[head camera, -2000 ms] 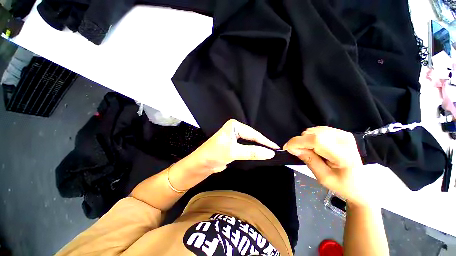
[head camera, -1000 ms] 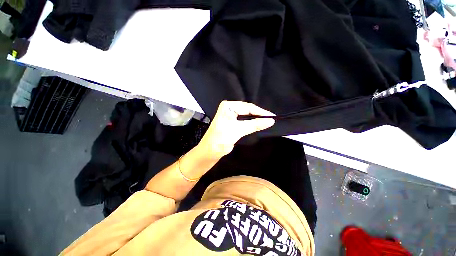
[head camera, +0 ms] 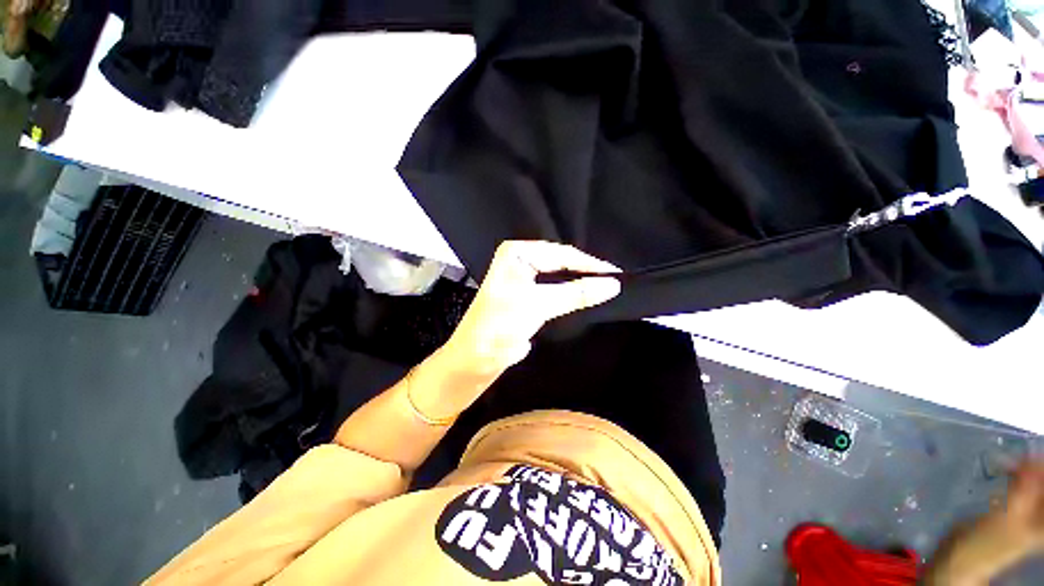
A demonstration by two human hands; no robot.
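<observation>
A large black garment (head camera: 710, 149) lies over the white table and hangs over its near edge. Its folded edge (head camera: 733, 275) runs right from my left hand to a white-and-grey patterned trim (head camera: 910, 206). My left hand (head camera: 532, 292) pinches the left end of the folded edge between thumb and fingers. My right hand (head camera: 1019, 515) is a blur at the lower right rim, cut off by the picture's edge and away from the garment. Its fingers and anything in them cannot be made out. No needle or thread can be seen.
White table (head camera: 343, 103) with more black garments (head camera: 189, 57) at upper left and pink clutter (head camera: 1002, 97) at far right. On the floor are a black crate (head camera: 120, 246), a black cloth heap (head camera: 263, 355), a clear pack (head camera: 827, 435) and a red object (head camera: 847, 561).
My right hand has left the folded edge, was out of view, and now shows blurred at lower right. My left hand still pinches the fold. The view has shifted.
</observation>
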